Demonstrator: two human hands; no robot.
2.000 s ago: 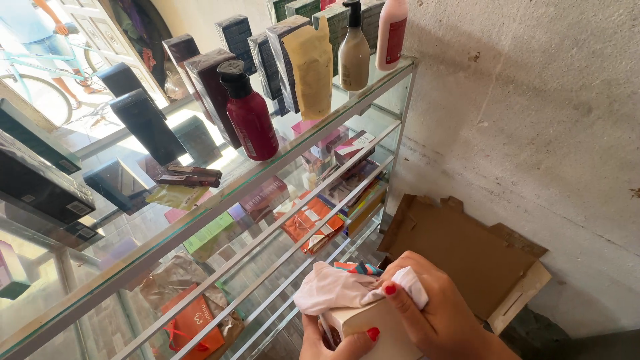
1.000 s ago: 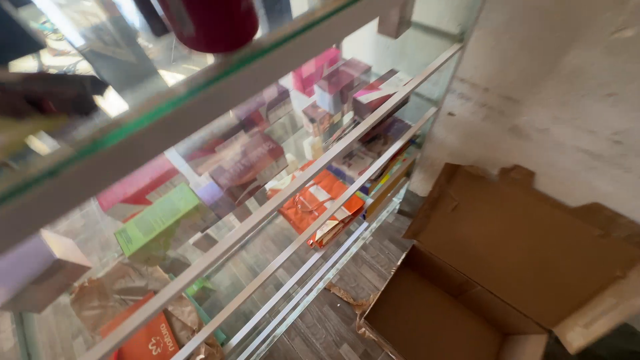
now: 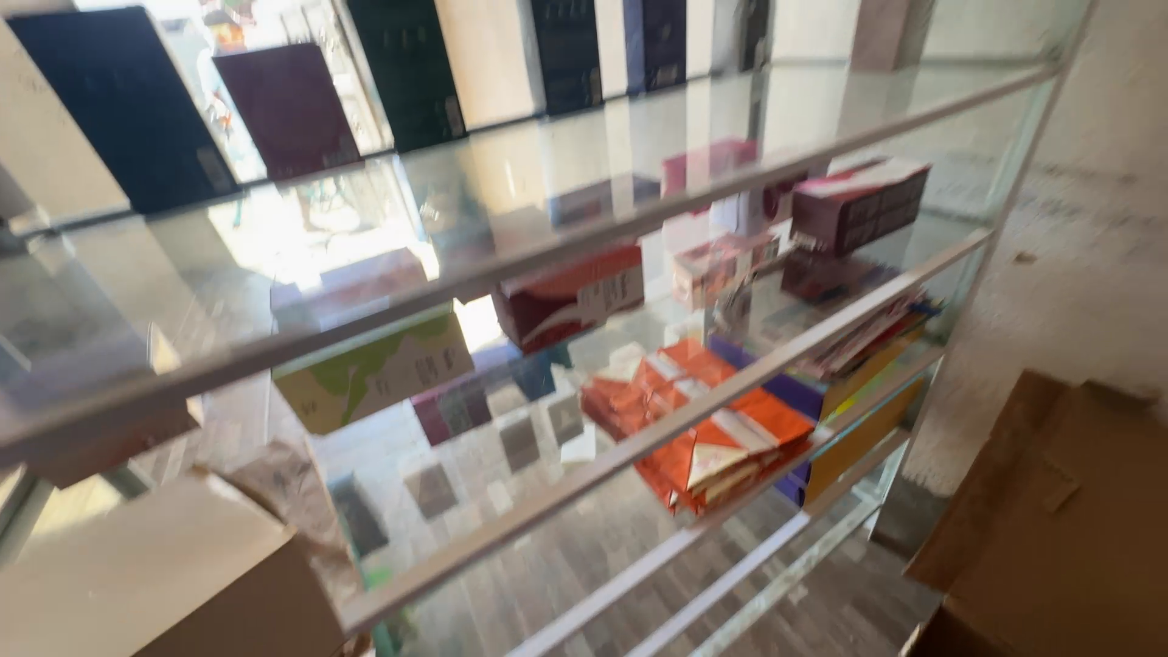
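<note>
Neither of my hands shows in the head view now. A pale cardboard box [image 3: 137, 557] fills the lower left corner; whether a hand supports it is hidden. Beside it stands a glass display case with metal-edged shelves [image 3: 547, 493]. On its shelves are a green and white box [image 3: 374, 370], a dark red box [image 3: 575, 297], a small pink box [image 3: 721, 266] and a dark maroon box with a pink and white top [image 3: 858, 205]. Orange packets with pale ribbon-like bands [image 3: 703, 429] lie stacked lower down, next to a yellow and purple box [image 3: 858, 438]. The picture is blurred.
Tall dark blue [image 3: 119, 100], purple [image 3: 287, 114] and dark green [image 3: 411, 73] boxes stand along the upper shelf. An opened brown cardboard carton [image 3: 1058, 520] sits at the lower right, by a rough plastered wall [image 3: 1095, 228]. Crumpled brown paper [image 3: 287, 497] lies at the left.
Two seconds ago both hands held a white cloth and a pale box at the bottom; they are out of view now. The view has swung lower and closer to the shelves.
</note>
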